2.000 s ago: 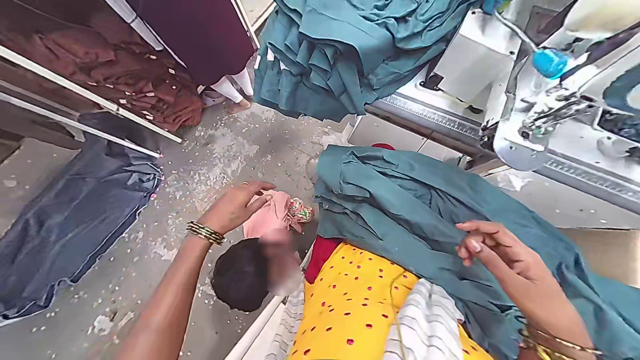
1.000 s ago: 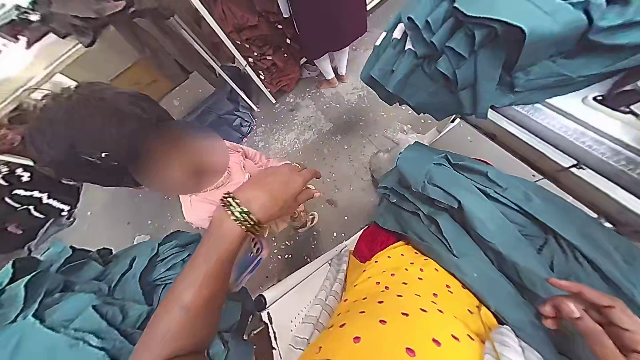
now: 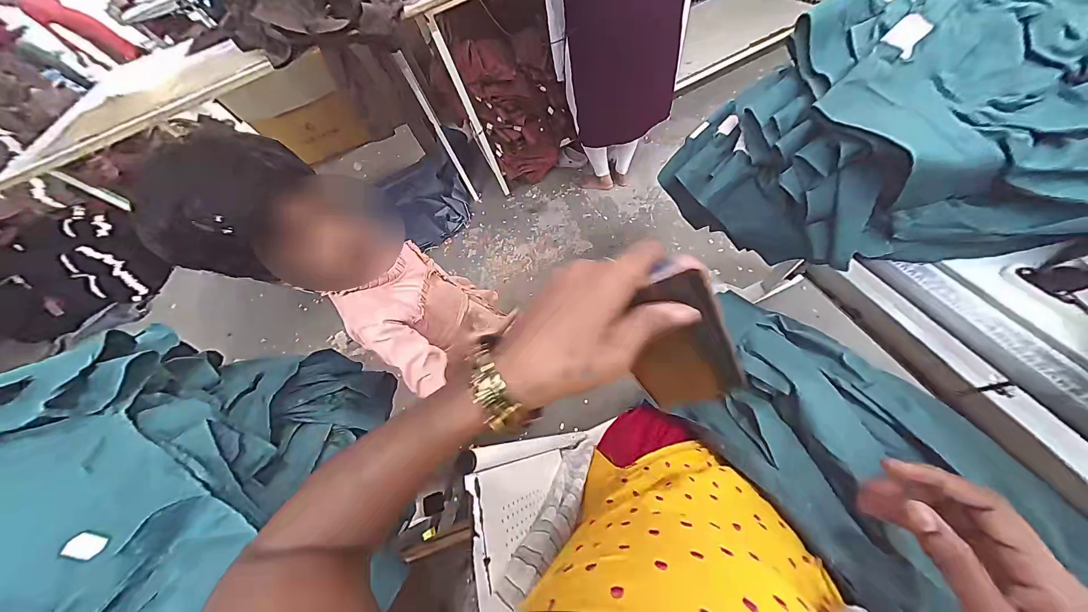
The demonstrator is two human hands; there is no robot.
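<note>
My left hand (image 3: 586, 327), with bangles at the wrist, is closed around a smartphone (image 3: 693, 340), which is blurred by motion and held above my lap. My right hand (image 3: 977, 535) is at the lower right with its fingers apart, holding nothing, over teal fabric (image 3: 816, 425) that lies across my lap and the machine table. Yellow cloth with red dots (image 3: 680, 535) covers my lap. A small person in a pink top (image 3: 391, 331) stands just beyond my left forearm.
Teal garments are heaped at the left (image 3: 110, 459) and upper right (image 3: 918, 136). A sewing machine bed (image 3: 986, 340) edges the right side. Another person in a maroon garment (image 3: 616, 68) stands beyond the scrap-strewn floor (image 3: 544, 229). A cardboard box (image 3: 314, 127) sits under a table.
A phone is now in my left hand, which held nothing visible two seconds ago. The small person shows upright beside my arm. The view has swung left.
</note>
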